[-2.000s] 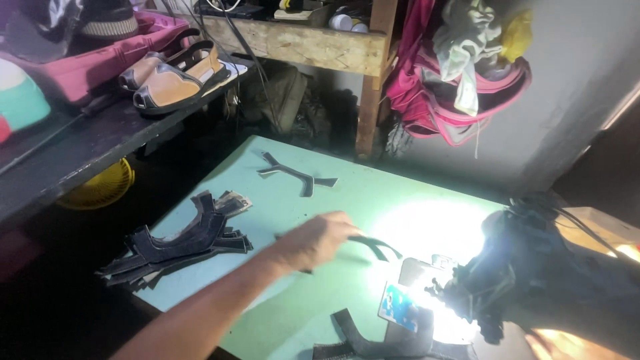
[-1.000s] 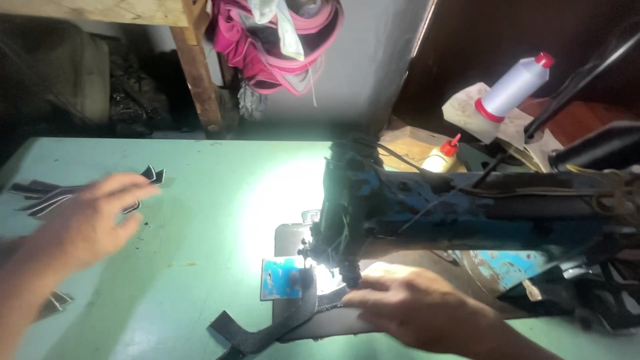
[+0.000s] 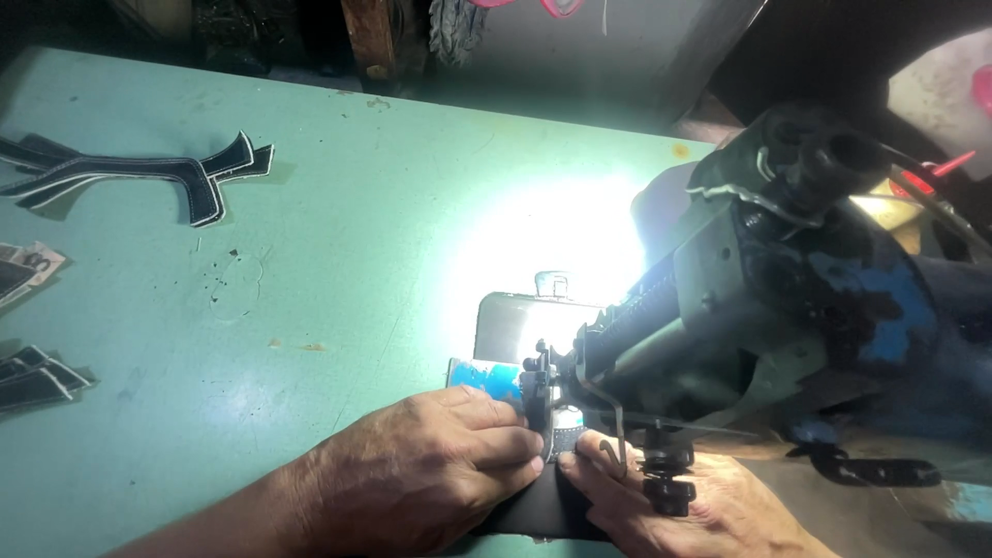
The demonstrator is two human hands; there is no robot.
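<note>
Both hands are at the needle area of an old sewing machine point(image 3: 775, 310) with worn blue paint. My left hand point(image 3: 434, 457) pinches a dark stitched strap piece point(image 3: 567, 443) just left of the presser foot. From the right, my right hand point(image 3: 682, 496) presses fingertips on the same piece, partly hidden behind the machine's thread tension knob point(image 3: 668, 473). A black sheet-like part point(image 3: 542, 504) shows below the fingers; whether it joins the strap piece is unclear. The blue-painted plate point(image 3: 488, 377) lies beside the presser foot.
Branched dark straps with pale edges point(image 3: 139, 167) lie at the left of the green tabletop point(image 3: 349, 194). More dark pieces point(image 3: 39, 376) sit at the left edge. A bottle with a red tip point(image 3: 914, 186) stands behind the machine. Bright lamp glare covers the middle.
My left hand has moved from the straps at the left to the needle area, beside my right hand. Those straps now lie uncovered. The view has shifted closer to the machine.
</note>
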